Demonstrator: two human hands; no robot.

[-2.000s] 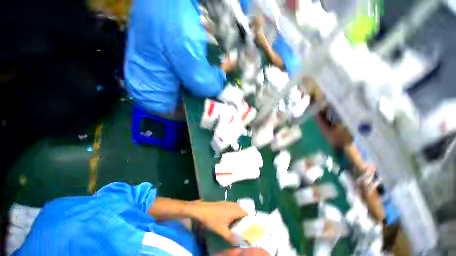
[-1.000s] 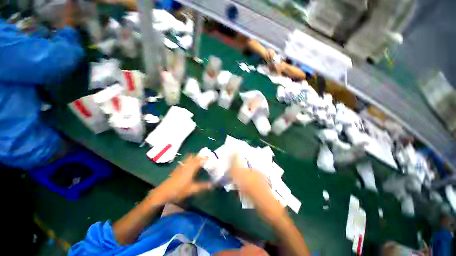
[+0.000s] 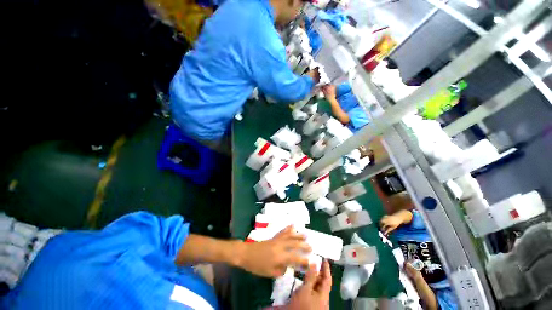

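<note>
A long white carton (image 3: 324, 243) lies at an angle between my hands. My left hand (image 3: 277, 250) grips it from above, fingers over its near part. My right hand (image 3: 313, 289) is at the bottom edge, partly cut off, its fingertips pinching the carton's lower side. Flat white cartons (image 3: 283, 213) with red ends lie just beyond my left hand. A red end also shows beside my left wrist; I cannot tell whether it belongs to the held carton. White folded papers (image 3: 282, 288) lie below my left hand, partly hidden.
Cartons with red bands (image 3: 279, 172) stand farther up the green bench (image 3: 242, 194). Upright open cartons (image 3: 350, 221) and white wrapped bundles (image 3: 352, 280) are to the right. A person in blue (image 3: 227, 72) sits beyond on the left; others work across the bench. A grey frame post crosses overhead.
The view has swung left. My hands have moved from the leaflet heap to a white carton, which they now hold near the flat cartons.
</note>
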